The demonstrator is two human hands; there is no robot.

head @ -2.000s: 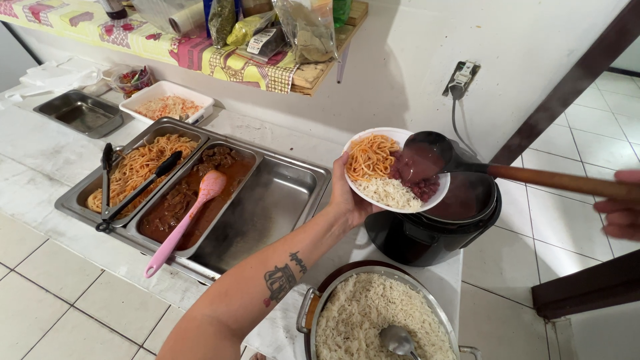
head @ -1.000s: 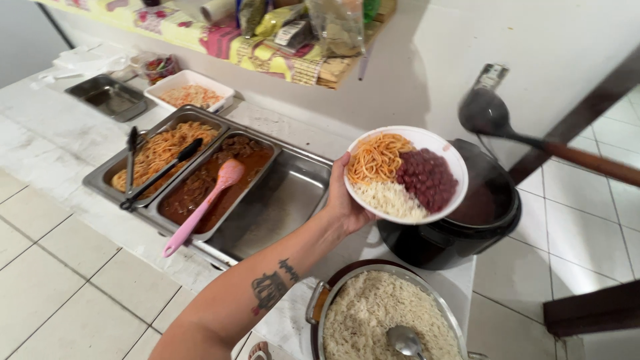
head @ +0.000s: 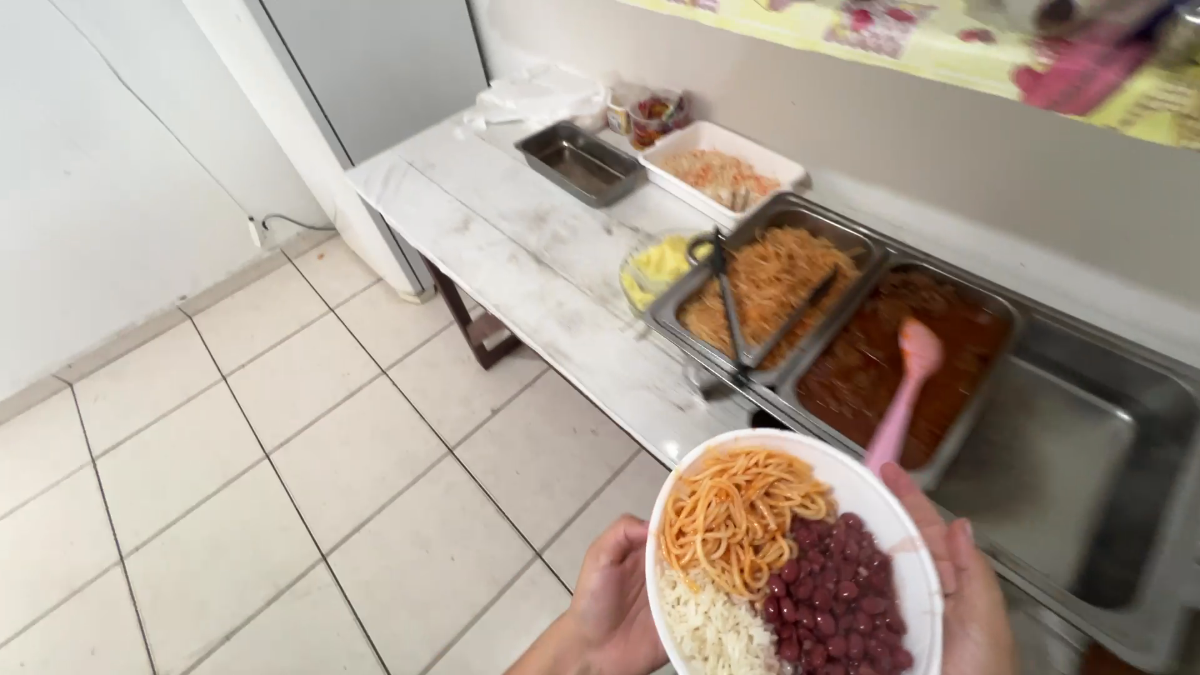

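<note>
A white foam bowl [head: 905, 534] rests between my two hands, with spaghetti [head: 741, 516] at the top left, red beans [head: 834, 600] on the right and white rice [head: 717, 628] at the lower left. My left hand [head: 619, 591] grips its left rim. Against the right rim lies my right hand [head: 961, 581], fingers along the side. Just beyond the bowl, a pink spoon [head: 905, 394] leans in a steel pan of meat in red sauce [head: 956, 319]. Black-handled tongs [head: 736, 309] lie on the neighbouring pan of spaghetti [head: 792, 272].
Along the white marbled table [head: 525, 272] stand an empty metal tray [head: 579, 164], a white tray of shredded salad [head: 722, 178] and a clear bowl of yellow food [head: 661, 267]. An empty steel pan [head: 1059, 441] is at the right. A shelf with patterned cloth [head: 919, 42] hangs above.
The view has swung far to the left. The ladle that my right hand held two seconds ago is out of view, and that hand is now at the bowl. Beans fill more of the bowl than two seconds ago.
</note>
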